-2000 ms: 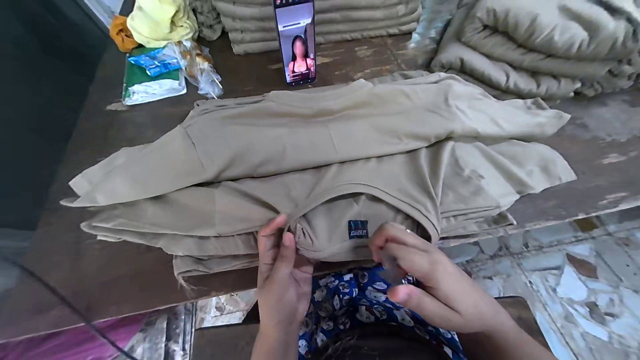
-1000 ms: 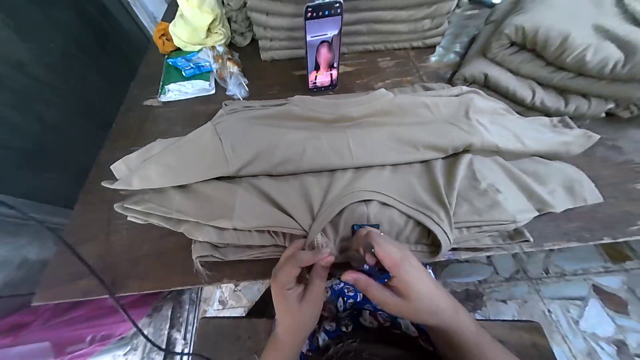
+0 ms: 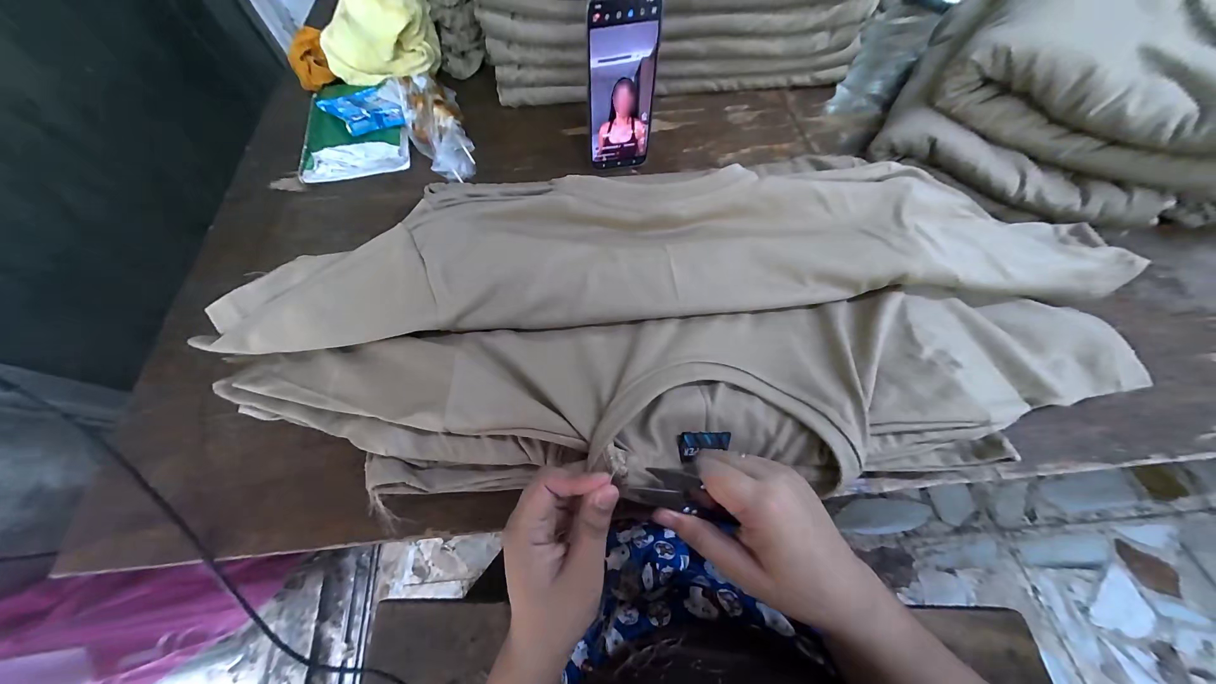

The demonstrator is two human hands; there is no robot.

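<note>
Khaki T-shirts [image 3: 532, 380] lie stacked at the table's front edge, the top one with its round neckline toward me. My left hand [image 3: 560, 532] pinches the neckline's left part between thumb and fingertips, where a seam edge shows. Small dark thread snips [image 3: 676, 486] are in my right hand [image 3: 760, 522], their blades parted and pointing left at the pinched spot. Just above them is the dark neck label [image 3: 705, 443], partly covered by my fingers. Another folded khaki shirt [image 3: 665, 256] lies behind the neckline.
A phone [image 3: 623, 85] stands upright behind the shirts, before a stack of folded khaki garments [image 3: 760, 47]. More khaki cloth [image 3: 1064, 104] is piled at the back right. Yellow cloth [image 3: 380, 38] and a plastic bag [image 3: 442, 128] sit back left. A black cable [image 3: 180, 522] hangs at the left.
Two seconds ago my left hand was at the neckline's left edge, its fingers looser; now they pinch the cloth. The snips in my right hand have turned and now point left toward it.
</note>
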